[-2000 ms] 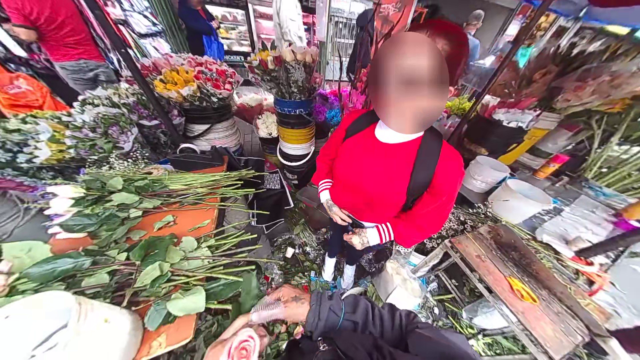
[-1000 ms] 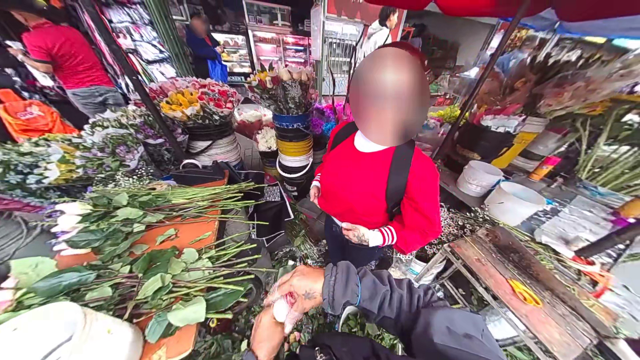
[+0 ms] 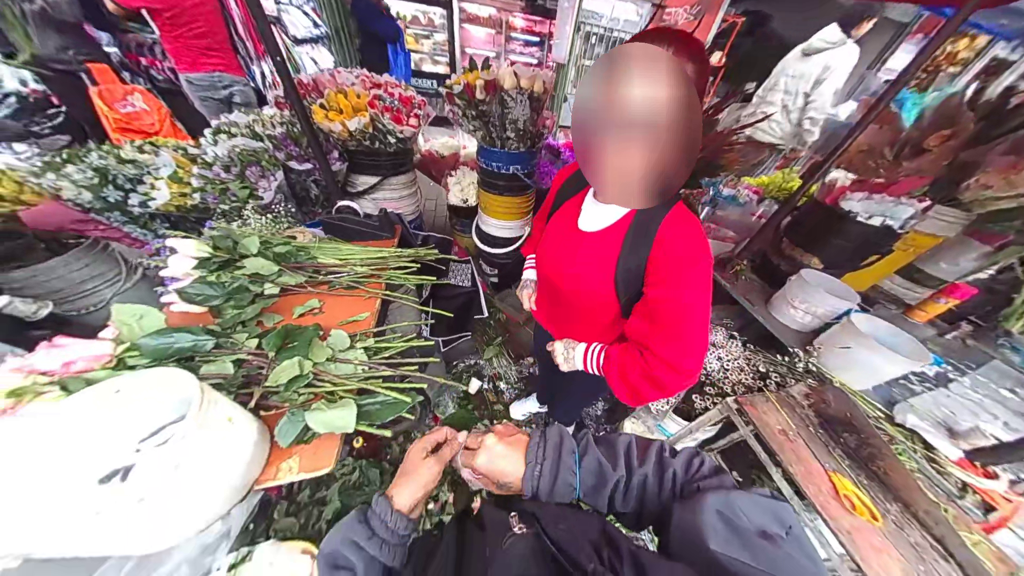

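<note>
My left hand and my right hand meet low in the middle of the head view, fingertips together. Between them is a small translucent wrap or petal-like piece, mostly covered by the right hand; what it is exactly I cannot tell. The fingers of both hands are bent around it. Left of the hands, cut roses with long green stems lie on an orange board, stem ends pointing toward the hands. A white plastic bucket stands beside the board, nearest to me.
A person in a red sweater stands just ahead. Flower-filled buckets stand behind. On the right is a worn wooden bench with yellow-handled scissors, and white buckets beyond. Leaves and cut stems litter the ground.
A pink rose head showed at my left hand two seconds ago; now none shows there. My hands have come together at the fingertips. The person in red no longer holds the dark flat thing seen a second ago.
</note>
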